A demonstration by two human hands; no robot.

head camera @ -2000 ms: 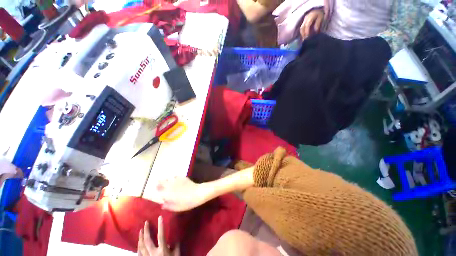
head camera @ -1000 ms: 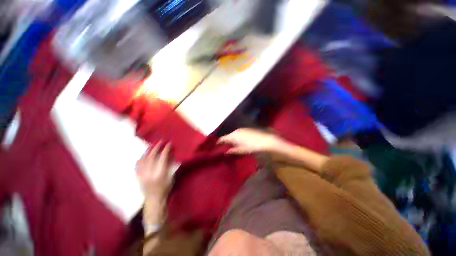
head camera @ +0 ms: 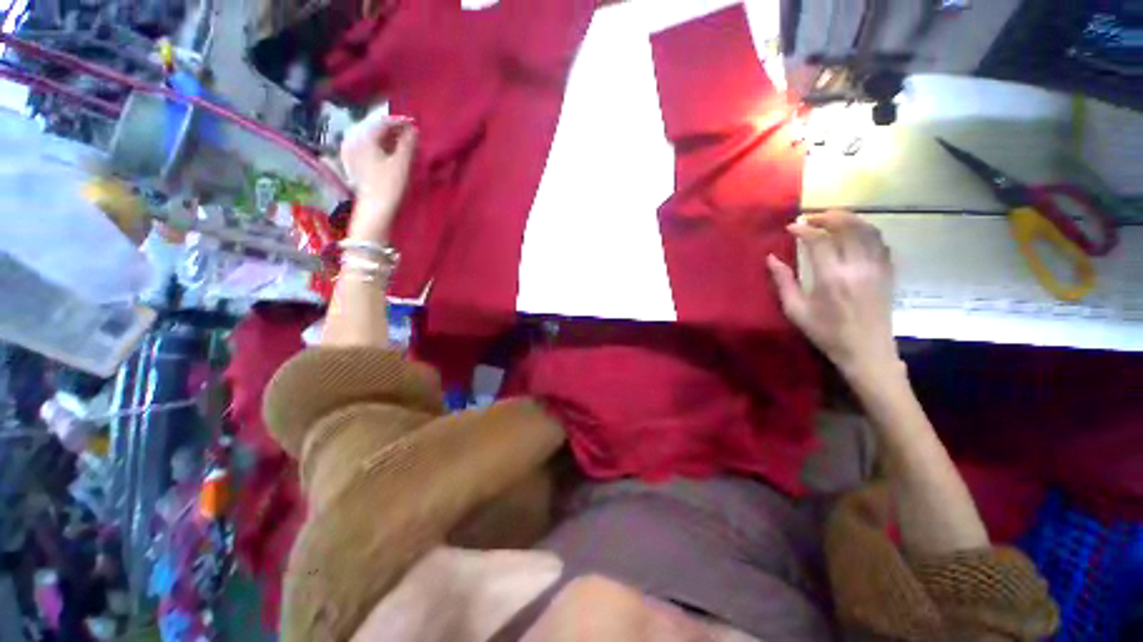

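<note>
A dark red cut panel (head camera: 727, 188) lies on the white table, with a crease running to the lit needle area (head camera: 783, 119) of the sewing machine (head camera: 902, 38). My right hand (head camera: 846, 282) is at the panel's right edge, fingers bent and slightly apart, holding nothing visible. A larger dark red garment piece (head camera: 501, 163) lies to the left. My left hand (head camera: 380, 163) is at its left edge with curled fingers; whether it pinches the cloth is unclear. More red cloth (head camera: 677, 408) is heaped on my lap.
Shears (head camera: 1040, 220) with red and yellow handles lie on the table right of the needle. A blue lattice crate (head camera: 1090, 564) is at lower right. A grey-green cylindrical object (head camera: 163, 136) and white sheets (head camera: 63, 238) are at left. Mixed items clutter the lower left.
The view has turned and shifted left. My left hand has moved from the panel out to the larger piece's left edge. My right hand has moved nearer the needle area.
</note>
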